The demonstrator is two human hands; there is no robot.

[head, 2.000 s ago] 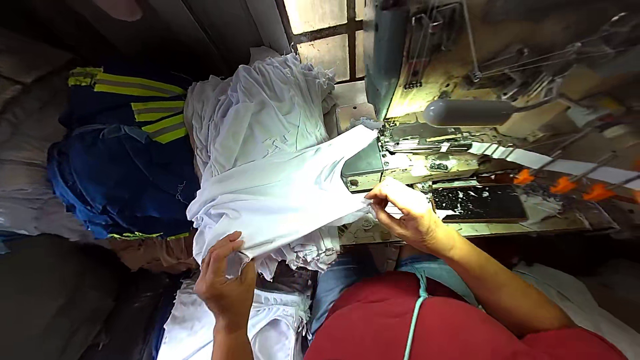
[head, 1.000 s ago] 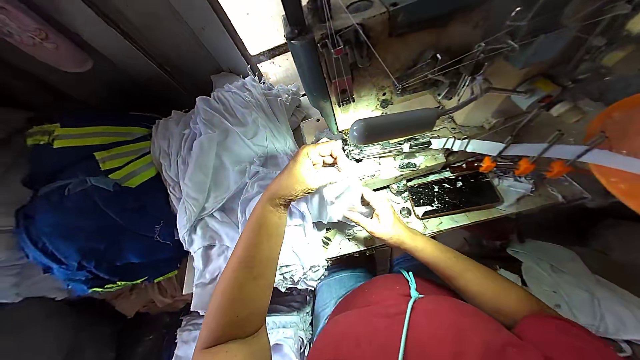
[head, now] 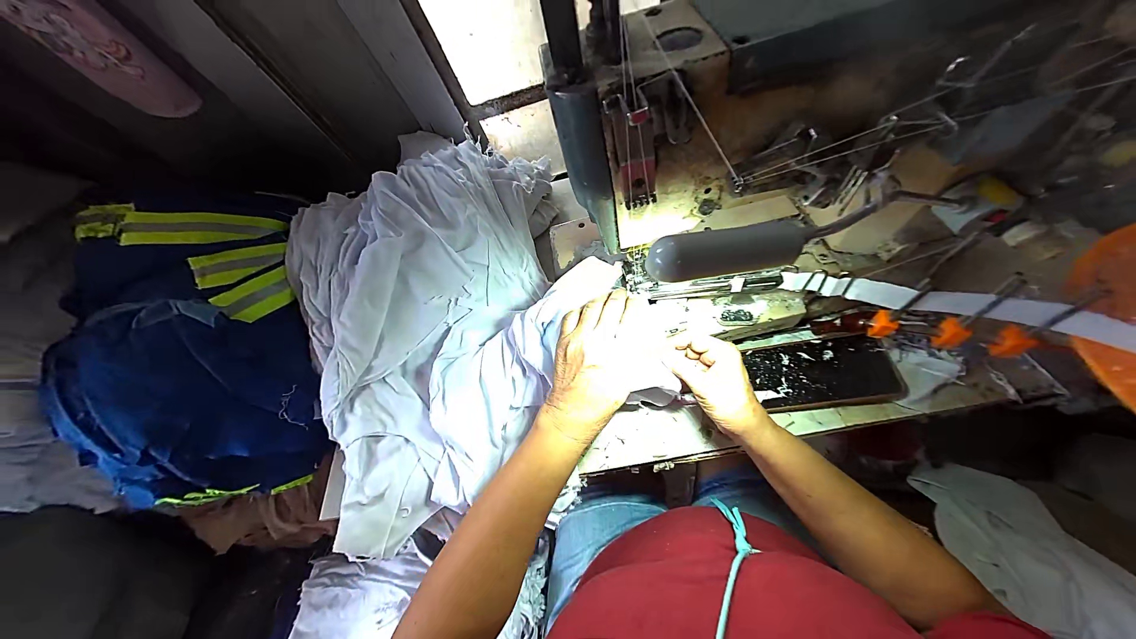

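White fabric lies bunched at the needle area of an industrial sewing machine. My left hand rests on it just below the needles, fingers toward the machine. At its right, my right hand pinches the fabric's edge between thumb and fingers. Strong light washes out the cloth between the two hands, and the stitching point is partly hidden. A white tape runs from the right past metal guides with orange clips toward the needles.
A heap of white garments is piled left of the machine. Beyond it lie navy clothes with reflective strips. A dark grey padded bar sticks out over the work area. A black phone-like slab, dusted with lint, lies at the right.
Two seconds ago my hands held a white garment spread out over the heap. Both have since come to the machine's needle area, with the fabric gathered there. The view has shifted somewhat.
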